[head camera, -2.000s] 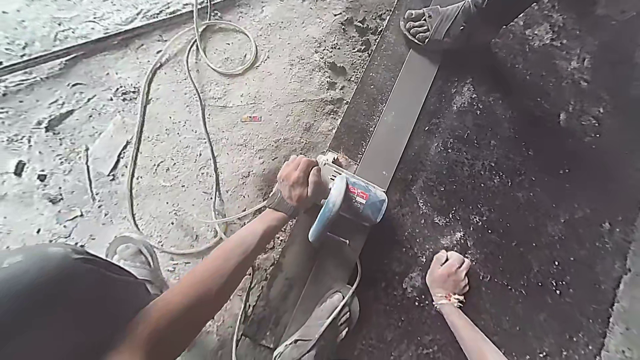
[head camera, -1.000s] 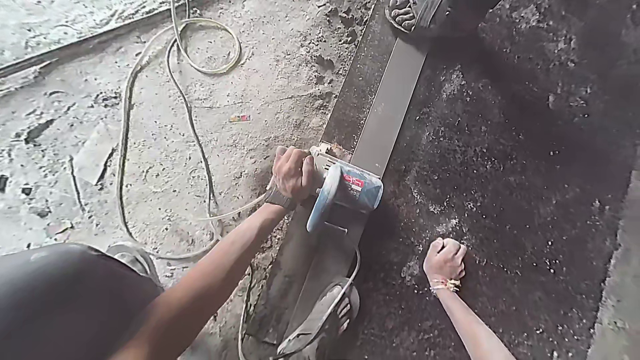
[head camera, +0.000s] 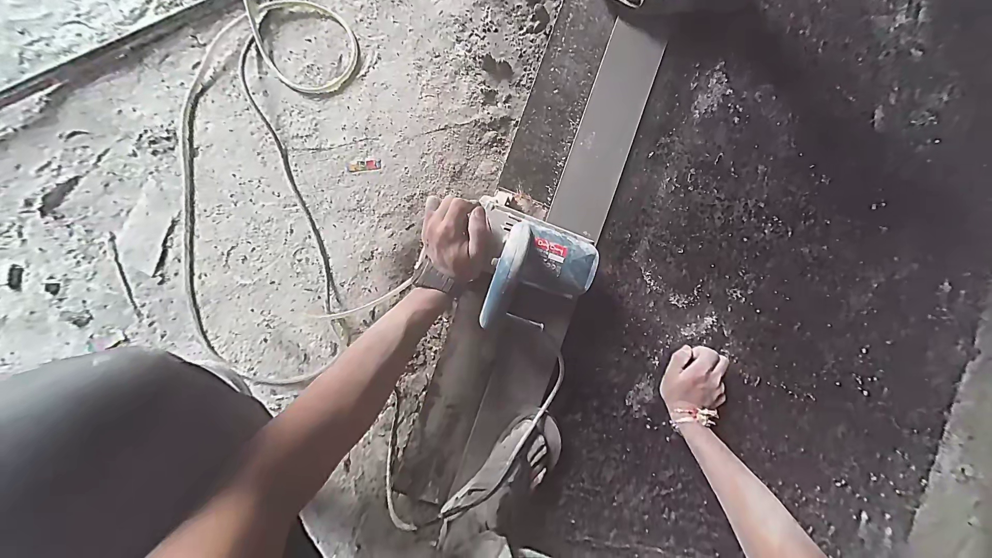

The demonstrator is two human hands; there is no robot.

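Observation:
My left hand [head camera: 457,239], with a watch on its wrist, is closed around the front of a blue power cutter [head camera: 554,260] with a pale metal base. The cutter rests on a long flat grey straightedge bar [head camera: 608,124], which lies over a dark stone slab [head camera: 775,232]. Its blade is hidden from view. My right hand [head camera: 695,377], a thread bracelet at the wrist, is a closed fist set down on the slab, right of the cutter, with no object visible in it.
A foot in a sandal [head camera: 535,457] stands on the bar's near end, with the cutter's cord beside it. A pale hose [head camera: 188,178] loops over the rough, dusty ground at left. Something dark covers the bar's far end. A small wrapper [head camera: 364,165] lies on the ground.
The foot at the bar's far end, seen earlier, is now mostly out of the frame as the view has shifted slightly. Both hands keep their places relative to the slab.

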